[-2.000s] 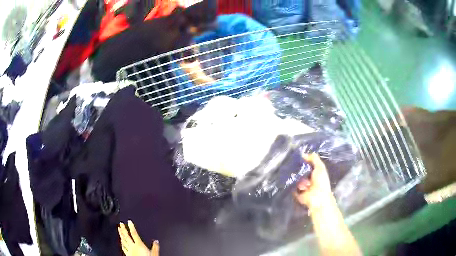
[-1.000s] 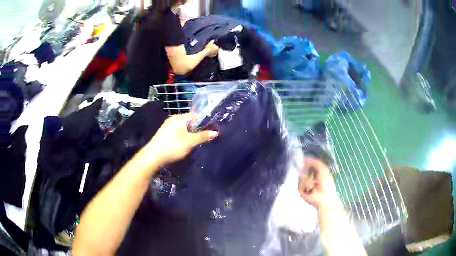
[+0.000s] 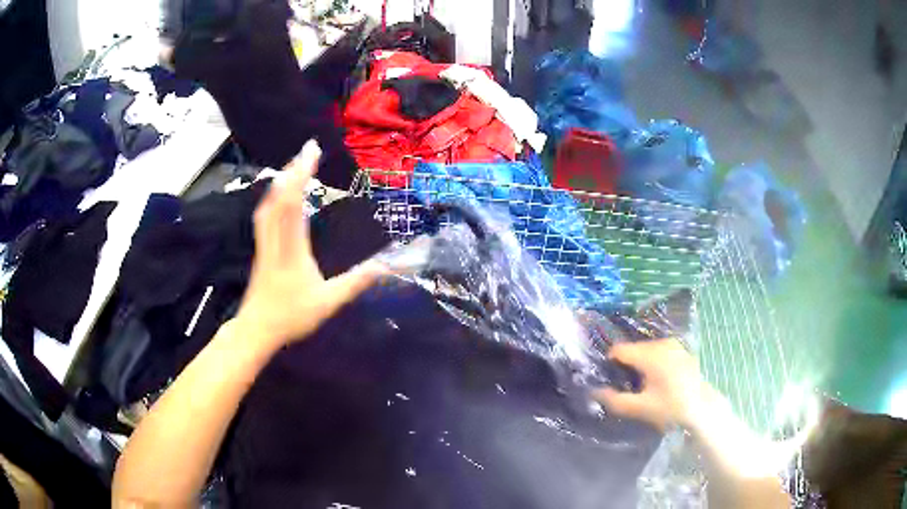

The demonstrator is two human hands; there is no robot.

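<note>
A large dark garment [image 3: 428, 398] lies in front of me over the wire basket, with a shiny clear garment bag [image 3: 507, 288] bunched along its upper edge. My left hand [image 3: 298, 268] is over the garment's upper left part, with its fingers and thumb spread apart and nothing gripped. My right hand [image 3: 651, 383] is at the garment's right edge, fingers curled at the film. It is slightly blurred, and its fingertips are partly hidden in the film.
The wire basket [image 3: 656, 244] extends behind and right. Red garments [image 3: 428, 124], a red stool [image 3: 586, 161] and blue sacks [image 3: 676, 144] lie beyond it. Dark garments [image 3: 164, 273] hang beside the white table [image 3: 149, 199] at left. A cardboard box [image 3: 855, 457] is at lower right.
The bagged garment has gone from raised to lying lower and flatter, hiding the white garment. My left hand has opened wider. The view has shifted, and the person in black has moved left.
</note>
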